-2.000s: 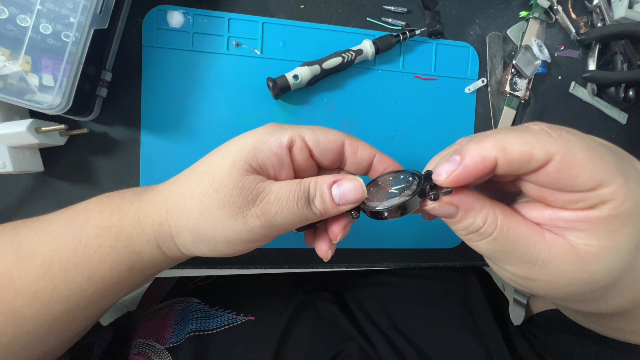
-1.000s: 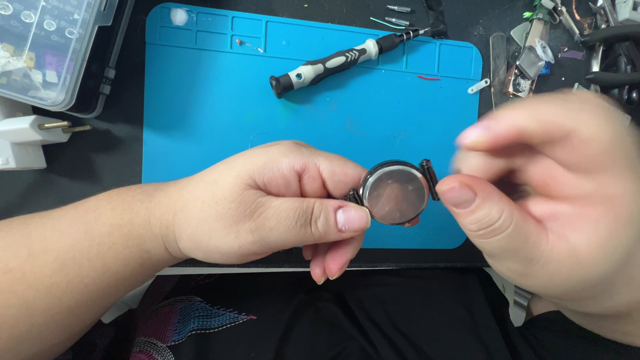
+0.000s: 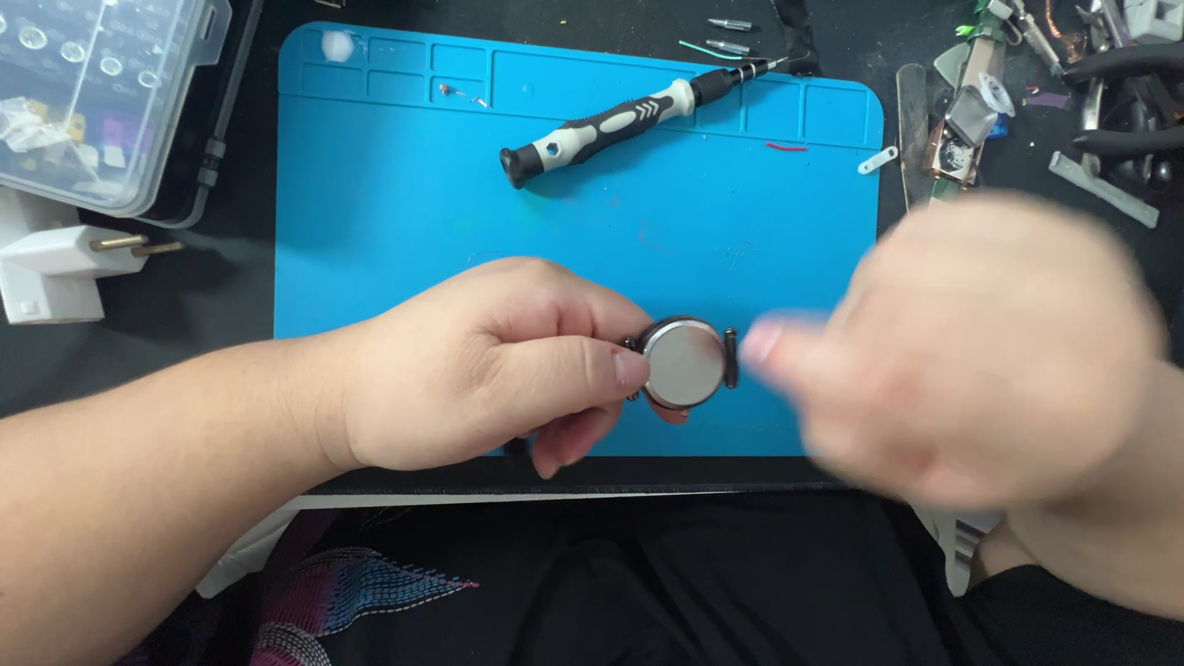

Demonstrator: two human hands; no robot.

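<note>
My left hand holds a round wristwatch case by its left edge, thumb on top and fingers beneath. The watch's smooth, silvery metal back faces up, and a short dark bar or strap end stands out at its right side. My right hand, strongly blurred, is just right of the watch and apart from it; whether it holds anything is hidden by the blur. Beneath lies a blue silicone work mat. A black and grey precision screwdriver rests across the mat's upper part.
Clear plastic parts boxes and a white plug adapter sit at left. Beyond the mat lie screwdriver bits. At right are a metal strip, black-handled pliers, a small white link and mixed metal parts.
The watch, dial up two seconds ago, now shows its back. My right hand, at the watch's right end two seconds ago, has come away from it. My left hand keeps its hold.
</note>
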